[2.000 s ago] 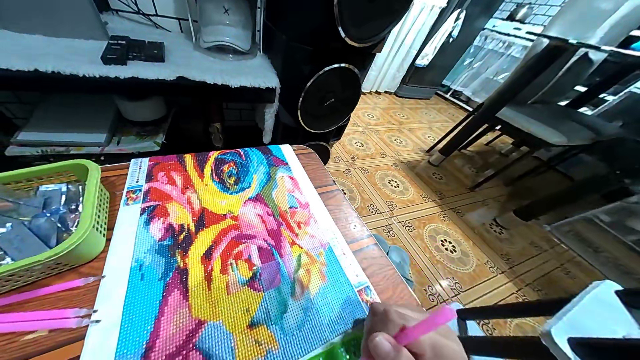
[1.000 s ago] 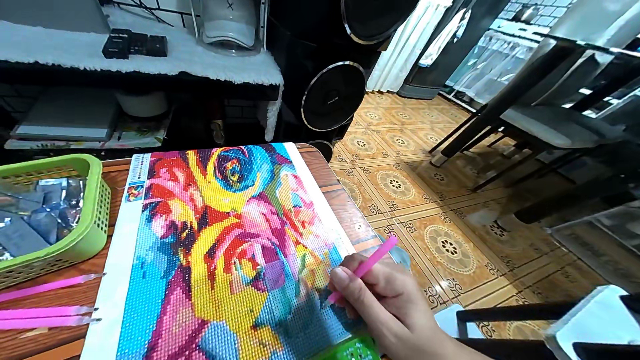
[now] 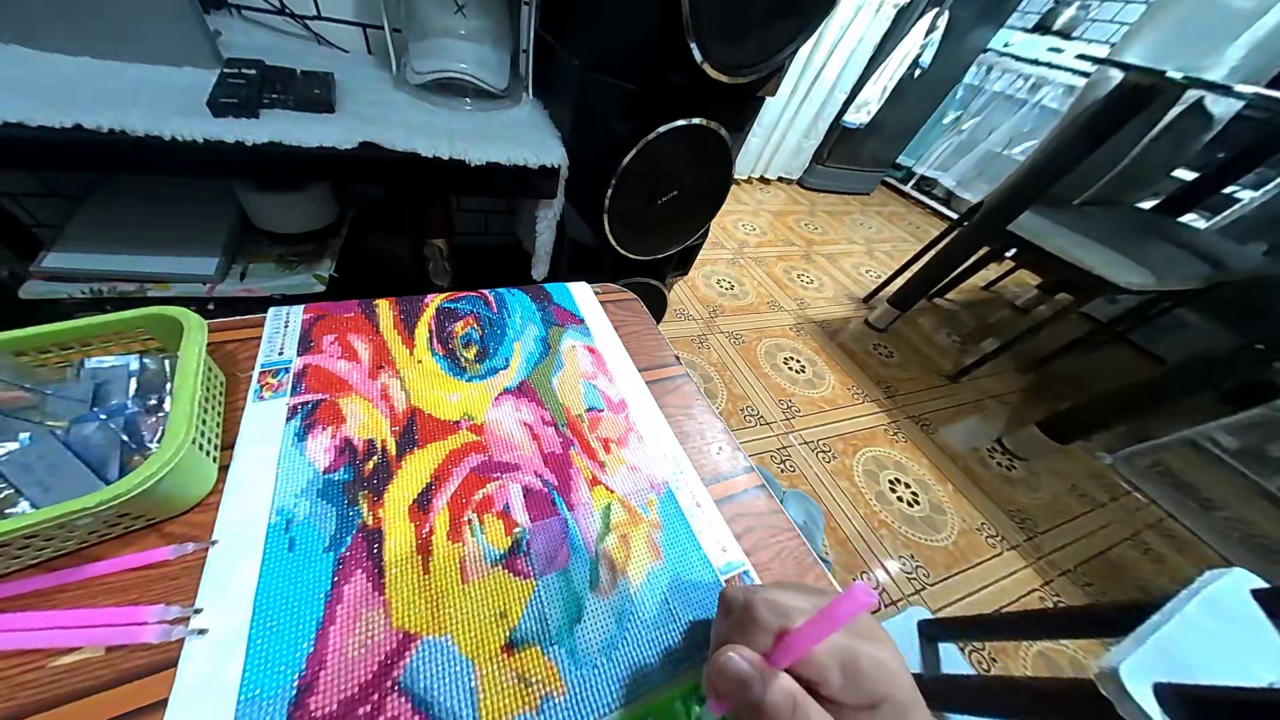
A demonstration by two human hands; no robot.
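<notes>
My right hand [image 3: 800, 655] pinches a pink diamond-painting pen [image 3: 825, 625] at the bottom right, its tip hidden low near a green tray [image 3: 668, 700] at the frame's lower edge. Beside the hand lies a diamond-painting canvas [image 3: 470, 500] with bright multicoloured roses and a white margin. Parts of its lower right show a finer dotted surface than the beaded roses. Several more pink pens [image 3: 90, 618] rest on the wooden table left of the canvas. My left hand is out of view.
A green plastic basket [image 3: 195, 400] with small plastic packets stands at the left on the wooden table [image 3: 710, 430]. Behind are a shelf with a fluffy white cover [image 3: 450, 130] and a black speaker [image 3: 670, 190]. Chairs stand on the patterned floor [image 3: 800, 365] at the right.
My right hand has moved from over the canvas's lower right down to the green tray, still holding the pink pen. Two seconds ago it was also near the tray.
</notes>
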